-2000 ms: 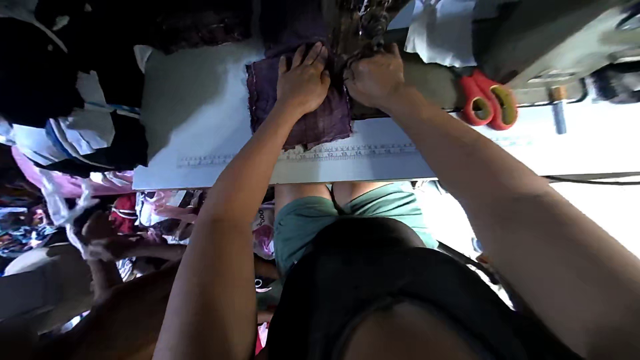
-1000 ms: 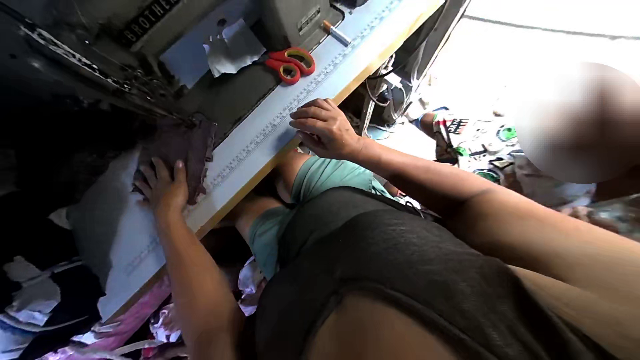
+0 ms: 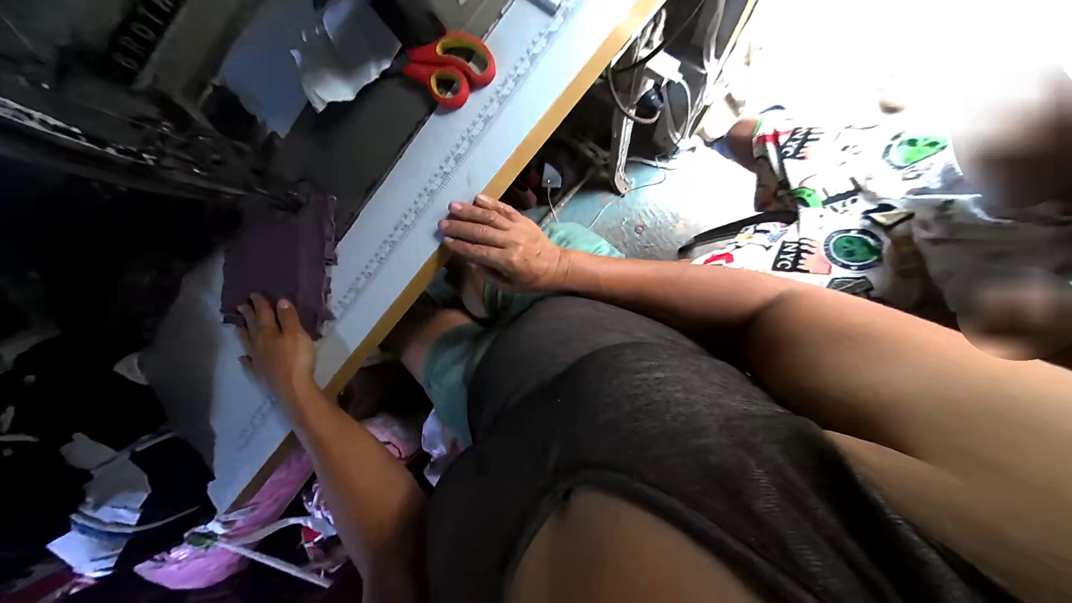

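Note:
A piece of dark purple fabric [image 3: 280, 251] with frayed edges lies on the sewing table, its upper end close to the dark sewing machine [image 3: 126, 159]. The fingertips of my left hand [image 3: 280, 339] rest flat on its lower edge, fingers slightly apart. My right hand [image 3: 502, 247] lies palm down at the table's wooden front edge, holding nothing that I can see. Above it, red-handled scissors [image 3: 452, 71] lie on the table, their blades hidden. The needle area is too dark to make out.
A printed measuring scale [image 3: 419, 201] runs along the table [image 3: 368, 285]. White scrap [image 3: 343, 54] lies beside the scissors. Dark and pale cloth [image 3: 100, 477] is heaped at lower left. At right, another person in patterned clothing [image 3: 846, 234] is partly blurred.
My right hand was on the purple fabric near the machine two seconds ago; it has moved to the table's front edge. My left hand remains at the fabric. The view has swung strongly.

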